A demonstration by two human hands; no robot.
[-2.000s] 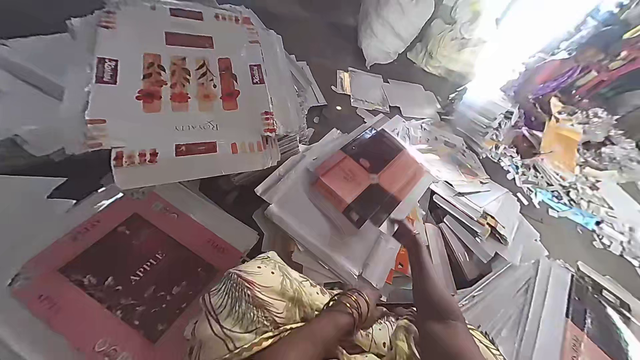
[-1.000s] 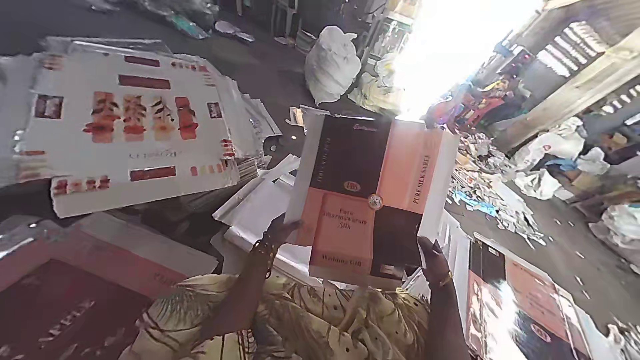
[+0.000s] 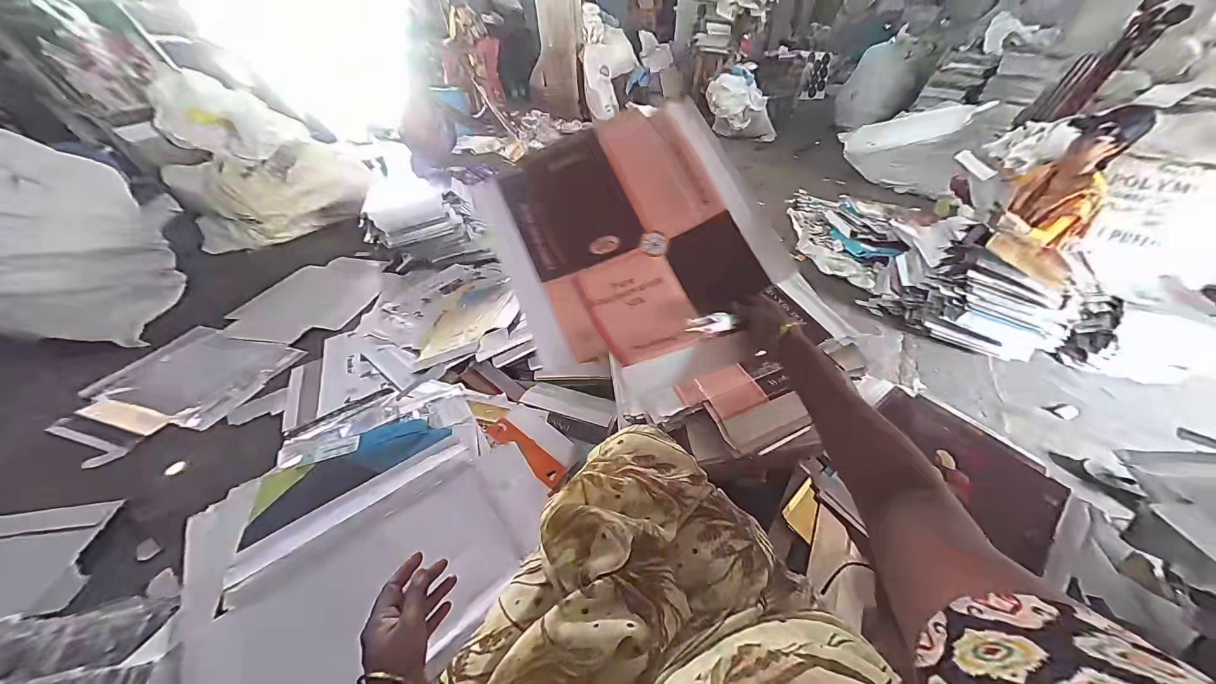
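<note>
My right hand [image 3: 760, 328] grips the near right edge of a printed cardboard sheet [image 3: 622, 309] with dark and salmon-coloured panels and white borders. The sheet is tilted and partly blurred, above a stack with a similar printed sheet [image 3: 727, 388] under it. At the lower left, my left hand [image 3: 408, 603] has its fingers apart and holds nothing; it is over or beside a large white sheet [image 3: 380, 546]. A patterned yellowish cloth [image 3: 655, 532] covers my lap between the hands.
Loose sheets and flat plastic sleeves [image 3: 195, 375] lie at the left. Large white sacks [image 3: 71, 247] stand behind them. A dark printed board [image 3: 978, 465] lies at the right. Farther right, a person [image 3: 1069, 190] in orange is behind stacked paper [image 3: 1007, 294].
My left hand has let go of the printed sheet, which both hands held a second ago. My right hand still holds it. The view has turned to the right.
</note>
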